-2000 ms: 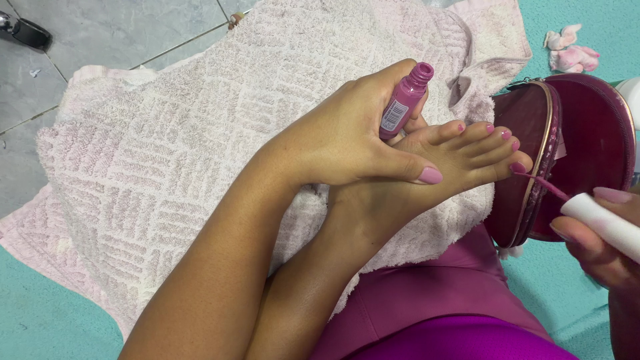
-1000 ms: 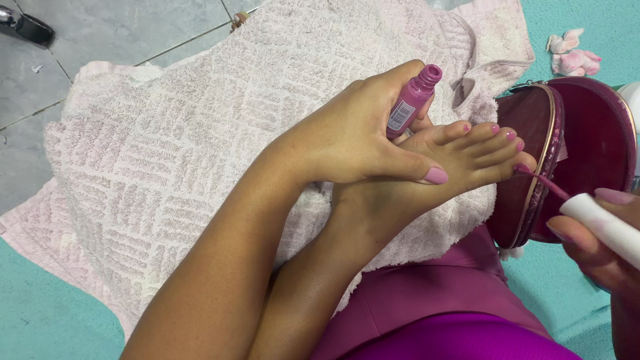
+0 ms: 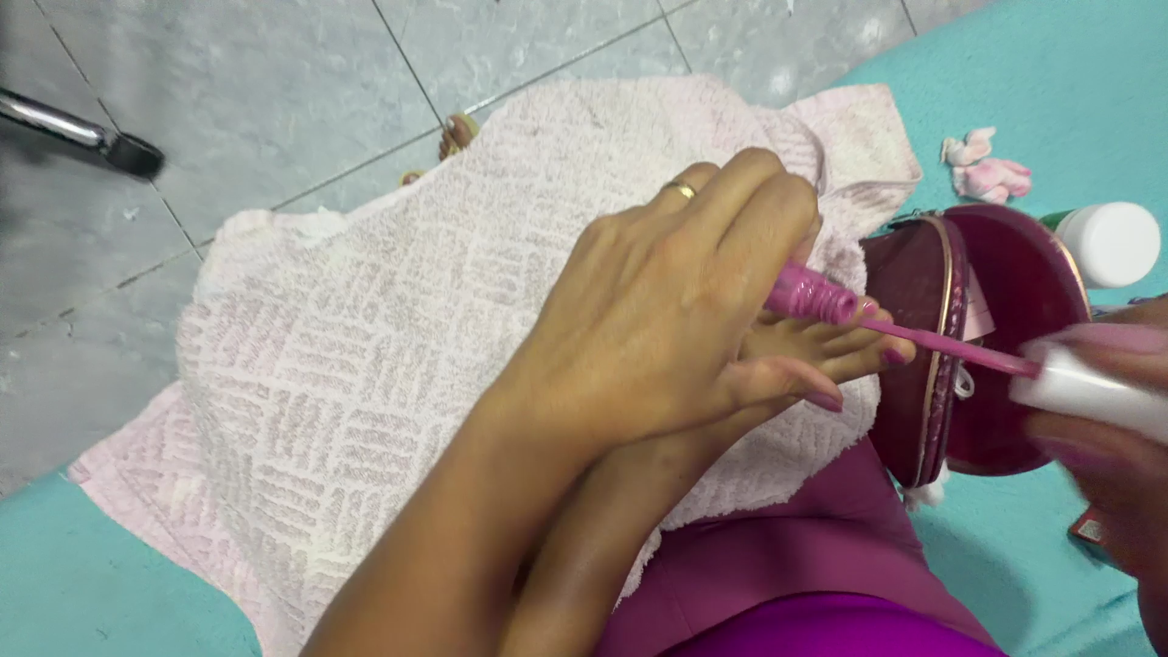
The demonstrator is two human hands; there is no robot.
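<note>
My left hand [image 3: 680,292], with a ring on one finger, holds an open pink nail polish bottle [image 3: 812,294] whose neck points right. The bottle is over the toes of a bare foot [image 3: 812,347], which rests on a pale pink towel [image 3: 383,338]. Pink polish shows on the toenails. At the right edge my right hand [image 3: 1095,411], partly cut off and blurred, grips the white cap [image 3: 1100,388] of the polish brush [image 3: 954,347]. The brush's tip is at the bottle's mouth; whether it is inside cannot be told.
An open dark red zippered case [image 3: 1013,438] stands beside the foot on a turquoise surface [image 3: 1031,73]. Behind it are a white-lidded jar [image 3: 1113,245] and crumpled pink-stained cotton [image 3: 990,169]. Grey floor tiles [image 3: 301,91] and a metal furniture leg [image 3: 64,123] show at upper left.
My left hand has turned, bringing the bottle's mouth round to point right, over the toes. The brush has left the big toenail and is now at the bottle's mouth. The view has shifted.
</note>
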